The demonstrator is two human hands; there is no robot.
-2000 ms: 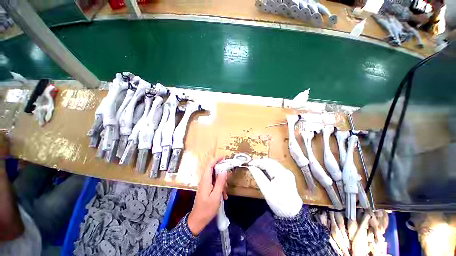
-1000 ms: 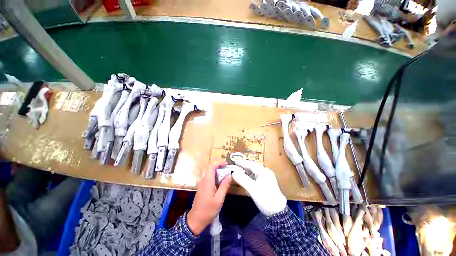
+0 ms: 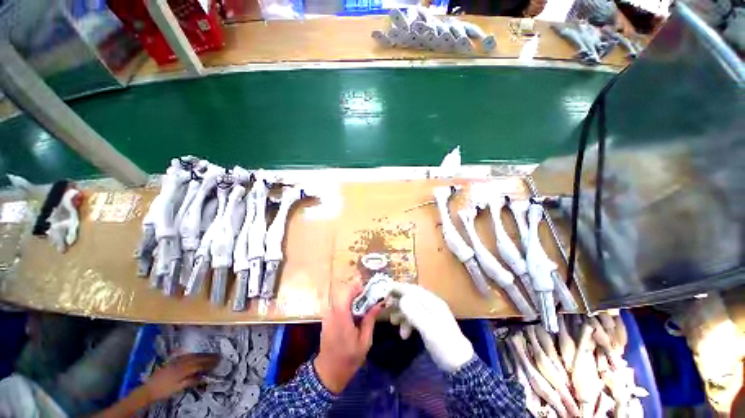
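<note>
My left hand (image 3: 345, 339), bare, grips the pale grey-white head of a handle body (image 3: 372, 292) at the bench's near edge. My right hand (image 3: 430, 320), in a white glove, has its fingertips at the right side of that head; whether they hold a small part cannot be told. The rest of the held body is hidden. A white oval ring (image 3: 375, 261) lies just beyond the head on the brown work pad (image 3: 400, 243). Many dark brown specks are scattered on the pad.
Rows of handle bodies lie left (image 3: 221, 229) and right (image 3: 492, 237). Another person's hand (image 3: 181, 375) reaches into the left blue bin of grey plates. The right blue bin (image 3: 645, 367) holds pale bodies. A clear-sided box (image 3: 678, 196) stands right; a green conveyor (image 3: 269, 122) runs behind.
The view has tilted up. The held head now shows more openly, with my gloved fingers at its right side. Another person's hand has come into the left bin.
</note>
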